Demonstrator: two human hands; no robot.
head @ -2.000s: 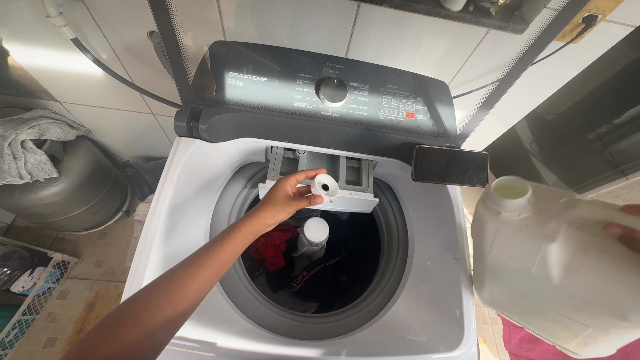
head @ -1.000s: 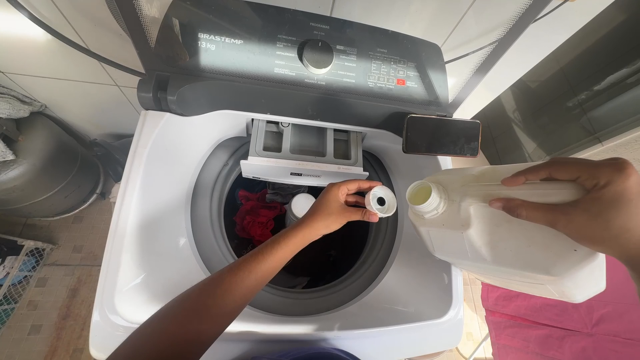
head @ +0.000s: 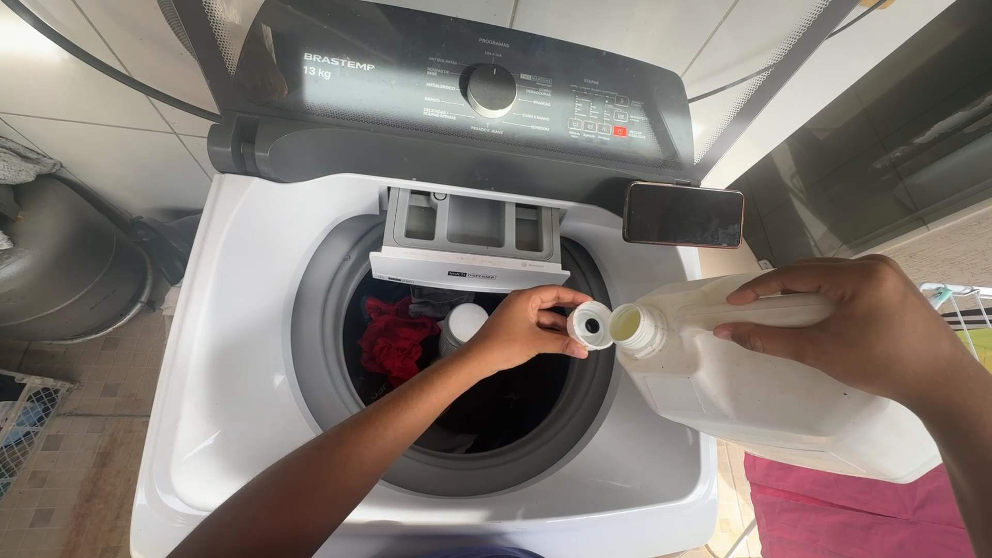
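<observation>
My left hand [head: 535, 329] pinches a white plastic cap [head: 590, 325], its hollow side facing up, over the right part of the washing machine's open tub. Right beside the cap is the uncapped mouth of a large white plastic jug [head: 736, 380], tilted toward the left. My right hand [head: 845, 318] grips the jug's handle. Behind the cap, the grey dispenser drawer [head: 477, 221] is pulled out over the tub. Red cloth [head: 395, 337] and dark laundry lie in the tub around the white-capped agitator [head: 465, 322].
A phone [head: 683, 215] rests at the right rear of the white machine top [head: 240, 372], below the control panel [head: 372, 85]. Pink cloth [head: 852, 511] hangs at lower right. At left are a grey gas cylinder [head: 70, 256] and a white basket [head: 39, 422].
The jug has come left over the machine and tipped, its mouth now close to the cap. My left hand has moved the cap right, away from the front of the drawer.
</observation>
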